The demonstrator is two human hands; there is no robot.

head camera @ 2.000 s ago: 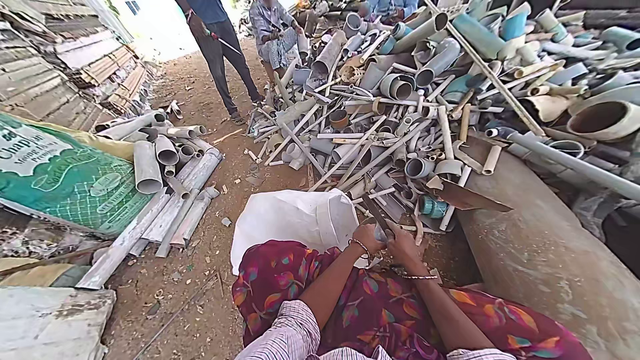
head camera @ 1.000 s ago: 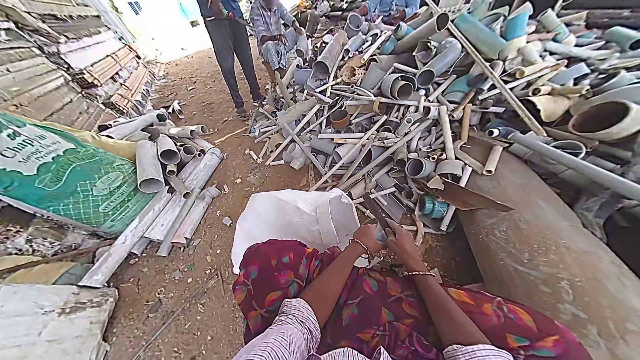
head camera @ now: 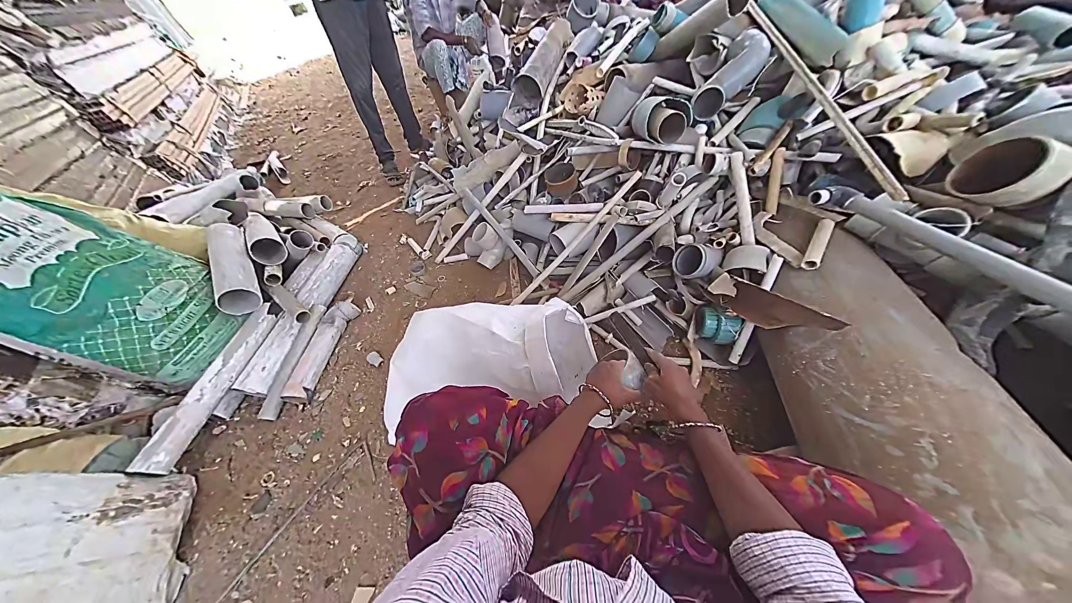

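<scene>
My left hand [head camera: 611,383] is closed around a small pale grey piece, likely plastic pipe [head camera: 632,373], above my lap. Close against it, my right hand [head camera: 672,387] grips the lower end of a long dark flat blade [head camera: 635,335], which points up and away to the left. The blade meets or lies close to the pale piece; the exact contact is hidden by my fingers. Just left of my hands a white sack [head camera: 469,347] lies with its edge folded, partly under the patterned cloth over my knees. Behind the blade rises a heap of cut plastic pipes [head camera: 586,226].
Grey pipes [head camera: 234,268] are stacked on the ground at left, beside a green printed sack [head camera: 109,293]. A large brown curved surface [head camera: 904,419] lies at right. A standing person's legs [head camera: 368,75] and a seated person [head camera: 448,50] are at the heap's far left edge.
The standing person's legs have shifted a little to the right since the oldest frame. My hands stay in nearly the same place, with the blade and the pale piece still in them.
</scene>
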